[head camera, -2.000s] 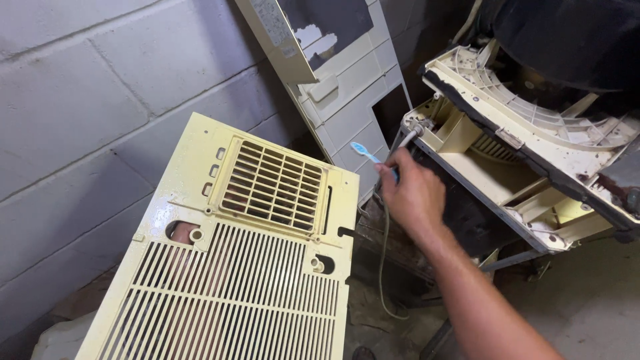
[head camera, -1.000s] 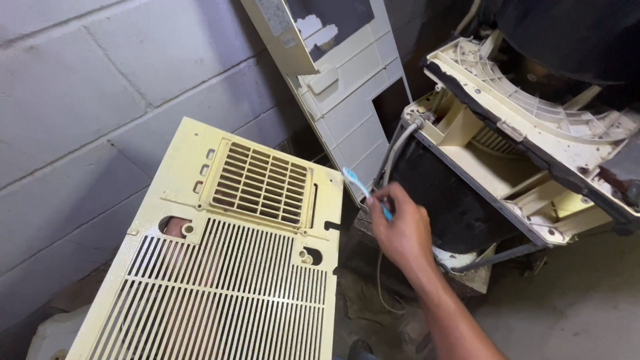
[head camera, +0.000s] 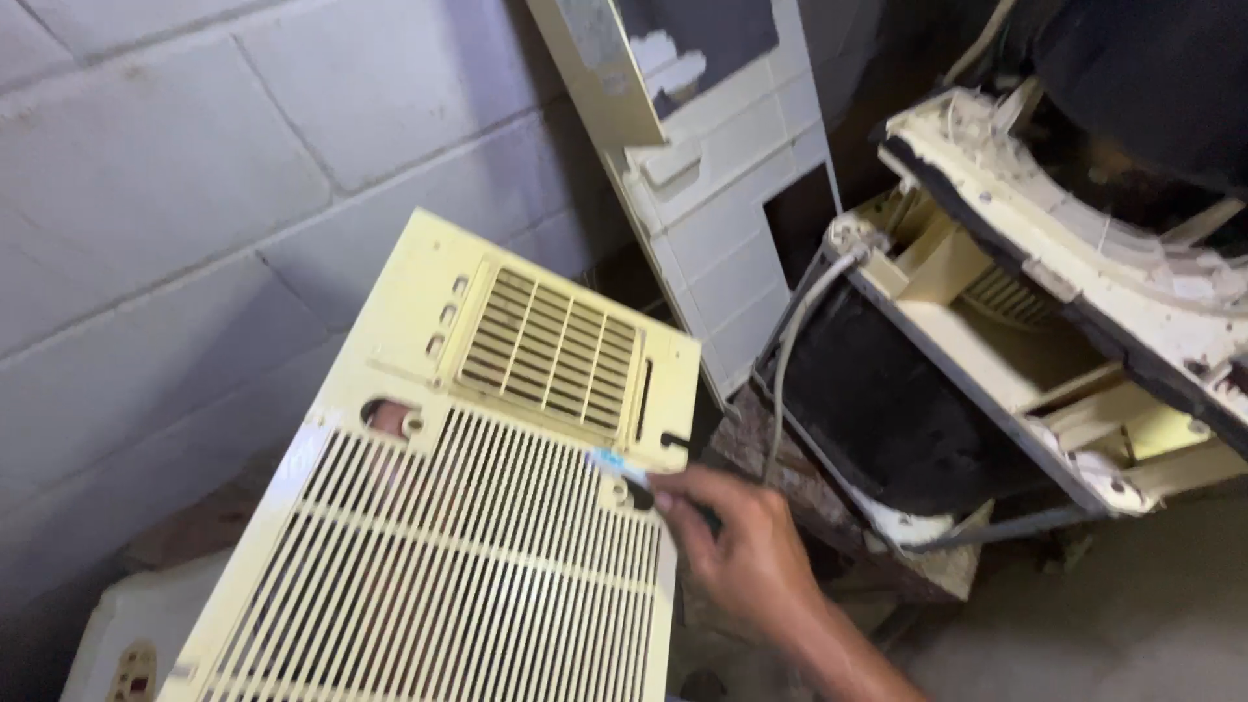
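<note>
A yellowed plastic grille panel (head camera: 390, 322), with a louvred vent at its upper part and long slats below, is tilted in front of me. My right hand (head camera: 746, 536) grips a toothbrush (head camera: 624, 465) with a blue and white head. The brush head lies over the top of the slats, just below the vent, near a round screw boss. Behind the panel is my left hand (head camera: 390, 417), seen only in part through an oval hole and dimly between the slats. Its fingers are hidden, so its hold on the panel cannot be made out.
A painted block wall (head camera: 175, 166) rises at the left. A pale plastic housing panel (head camera: 731, 253) leans behind. On the right stand dirty appliance casings (head camera: 985, 361) with a grey hose (head camera: 785, 361), above a worn wooden block (head camera: 936, 575). A white casing with buttons (head camera: 146, 624) sits at lower left.
My right hand has brought the toothbrush from beside the panel's right edge onto the top of the slats. The brush was held clear of the panel two seconds ago.
</note>
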